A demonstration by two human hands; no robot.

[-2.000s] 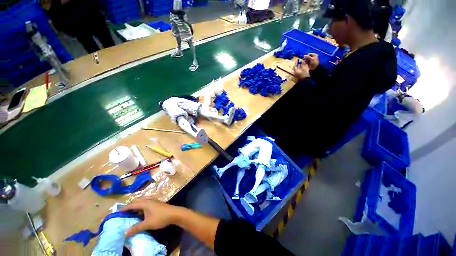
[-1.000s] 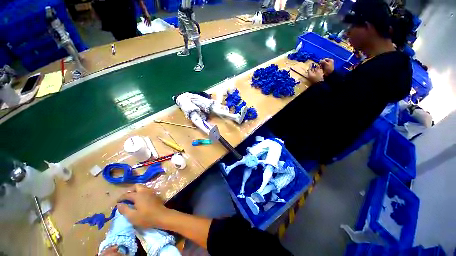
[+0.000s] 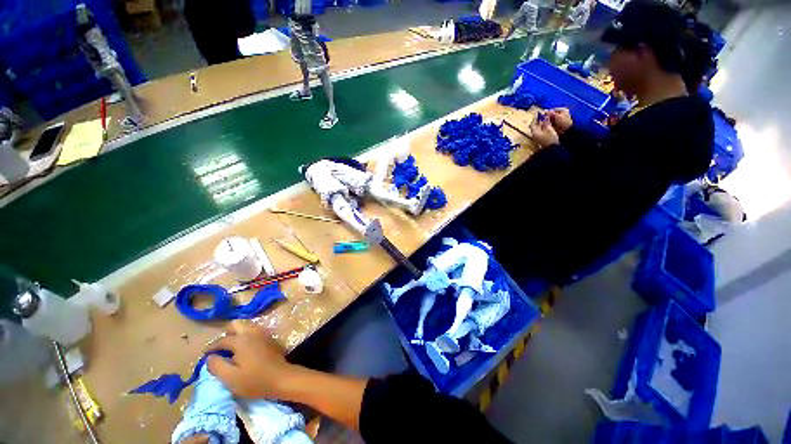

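Observation:
The figure lower body [image 3: 212,401], light blue with frilled shorts, lies at the bottom left, cut off by the picture's edge. A blue sash piece [image 3: 165,386] is at its waist, its pointed tail stretching left over the bench. My right hand [image 3: 247,362] comes in from the right and grips the figure at the waist, over the sash; its fingertips partly hide the band. A small skin-toned patch at the bottom edge, below the shorts, may be my left hand [image 3: 198,439]; its grip cannot be made out.
On the bench [image 3: 130,347] lie a loose blue sash [image 3: 201,302], a white pot [image 3: 235,255], thin tools, a hammer [image 3: 395,251] and another figure [image 3: 343,186]. Squeeze bottles [image 3: 61,316] stand left. A crate of legs [image 3: 512,338] is right of my lap. A person sits beyond it.
My right hand has shifted from the figure's side to its waist top, and the figure has turned slightly. The camera view has shifted. Over the last second the hand has barely moved.

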